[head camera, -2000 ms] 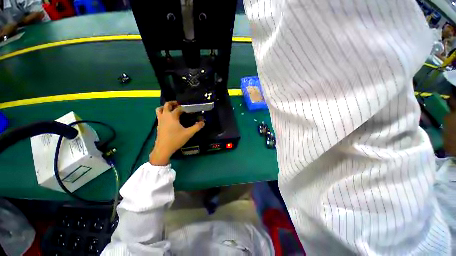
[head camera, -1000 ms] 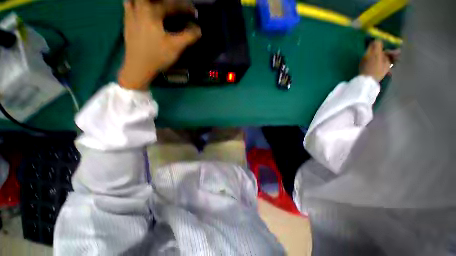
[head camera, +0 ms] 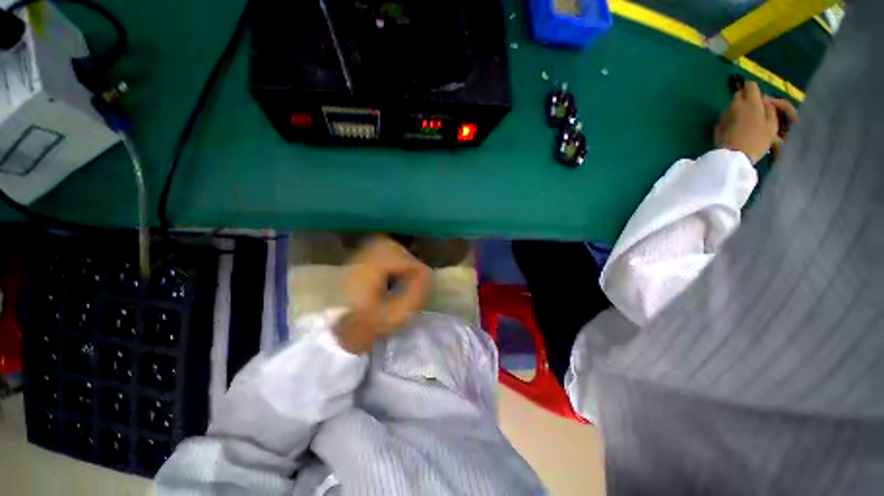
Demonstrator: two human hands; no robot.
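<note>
My left hand [head camera: 388, 286] is blurred above my lap, in front of the bench edge. Its thumb and fingers are curled around a small dark piece [head camera: 393, 283]; blur hides its details. My right hand is out of view; a large grey striped sleeve [head camera: 737, 320], seemingly my raised right arm, fills the right side. The black press base [head camera: 397, 102] stands on the green bench at top centre, with a lit red switch [head camera: 466, 132]. The upper press is cut off by the frame. No hand is at the base.
Small dark units [head camera: 566, 126] lie right of the base, below a blue bin [head camera: 570, 21]. A white box [head camera: 48, 107] with cables stands left. A black tray [head camera: 116, 358] is lower left. Another person's hand [head camera: 748, 123] is at the right. A red stool [head camera: 523, 339] is below the bench.
The view has tilted down. My left hand has left the press and moved down to above my lap. The press head has gone out of view at the top.
</note>
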